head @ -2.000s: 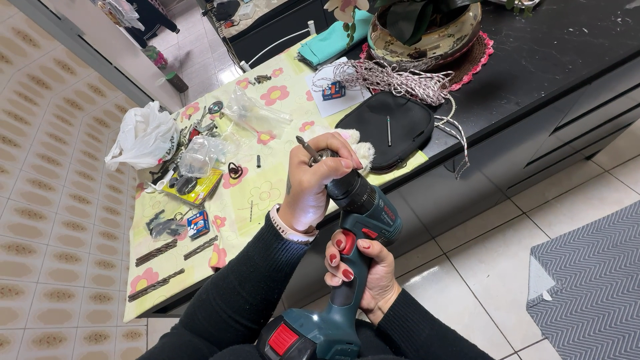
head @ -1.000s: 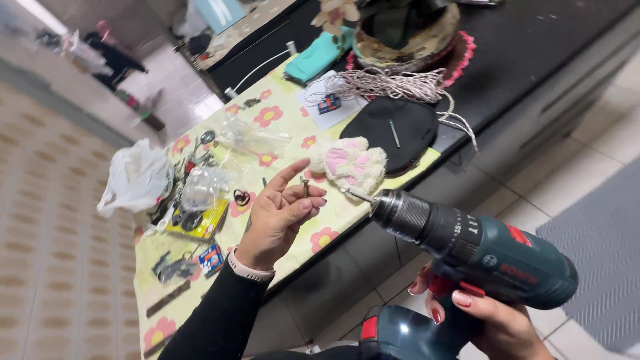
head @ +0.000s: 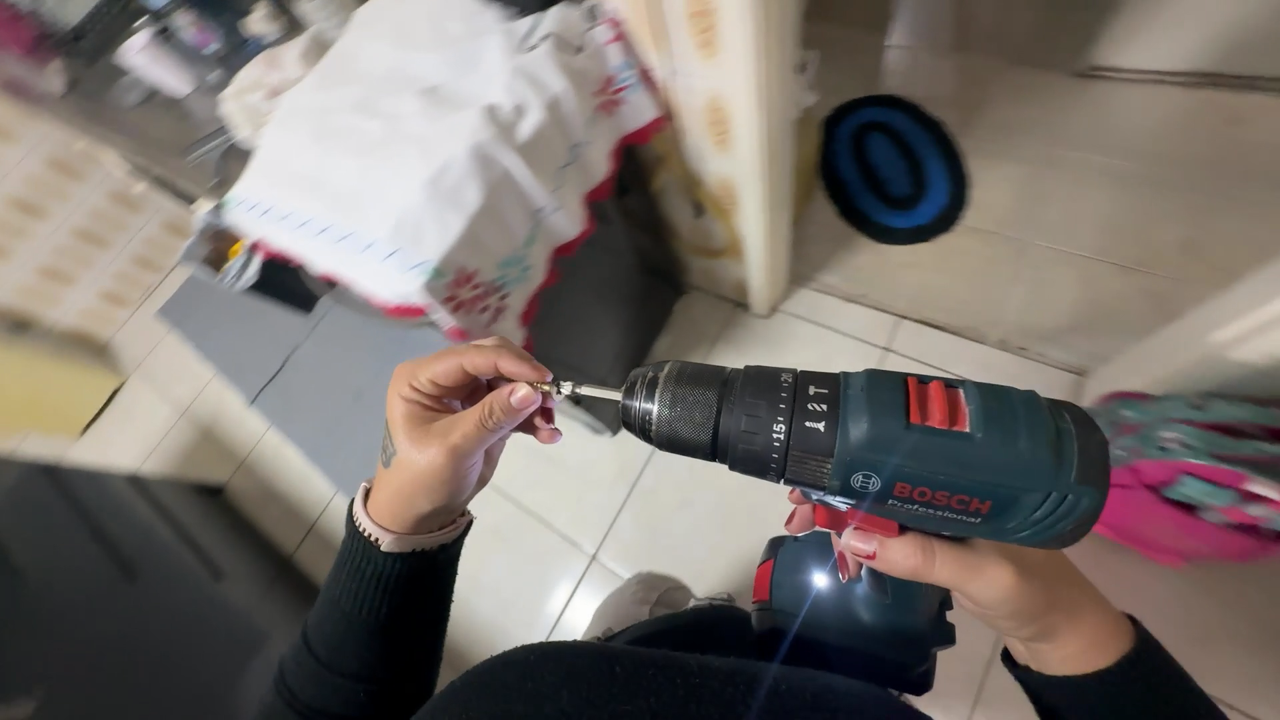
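A dark teal Bosch cordless drill driver (head: 900,445) lies level across the right half of the view, its chuck pointing left. My right hand (head: 960,570) is wrapped around its handle, with fingers at the red trigger and the battery below. A slim metal bit (head: 600,393) sticks out of the chuck. My left hand (head: 460,430) pinches a small brass-coloured screw (head: 545,387) between thumb and fingertips, at the tip of the bit. Whether the bit is seated in the screw head is too small to tell.
Behind the left hand, a white embroidered cloth with a red edge (head: 370,170) covers something. A door frame (head: 770,150) stands behind the drill, with a round blue and black mat (head: 893,170) on the tiled floor beyond. A pink and green fabric item (head: 1180,480) is at the right edge.
The view has swung away from the flowered tablecloth. Two seconds ago my left hand was at the chuck; one second ago it held a small screw apart from the bit. Now the screw meets the bit's tip.
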